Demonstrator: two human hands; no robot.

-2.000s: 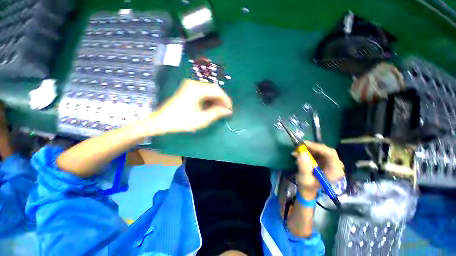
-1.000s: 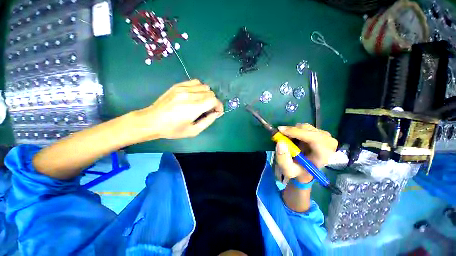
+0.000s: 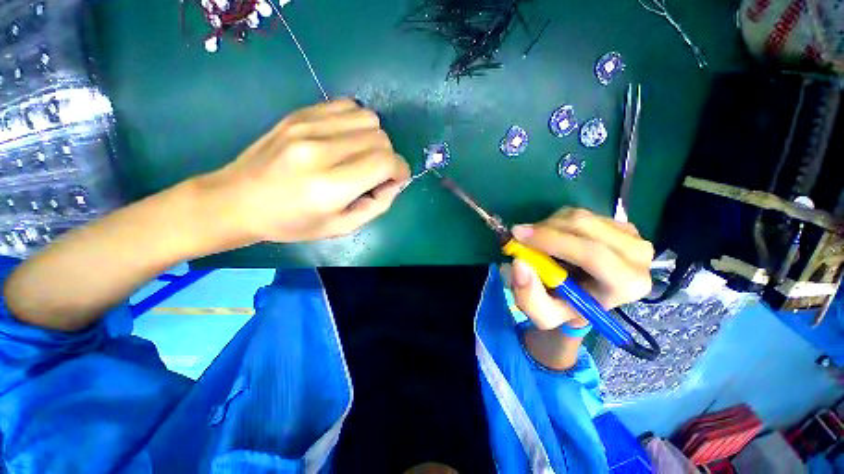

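My left hand is closed on a thin silver solder wire. The wire runs in from the top left, and its short free end reaches from my fingers to a small round board on the green mat. My right hand holds the yellow and blue soldering iron like a pen. The iron's tip is just right of and below that board, close to the wire end; whether they touch is hard to tell. Several more round boards lie to the right on the mat.
Tweezers lie right of the boards. Black wires and red wires with white ends are at the top. Blister trays are at left and lower right. A wire loop, a roll and a dark taped unit are at right.
The view has moved closer to the boards. My left hand came from above the mat to beside one board, with the solder end now at it. The iron has moved left from the board group.
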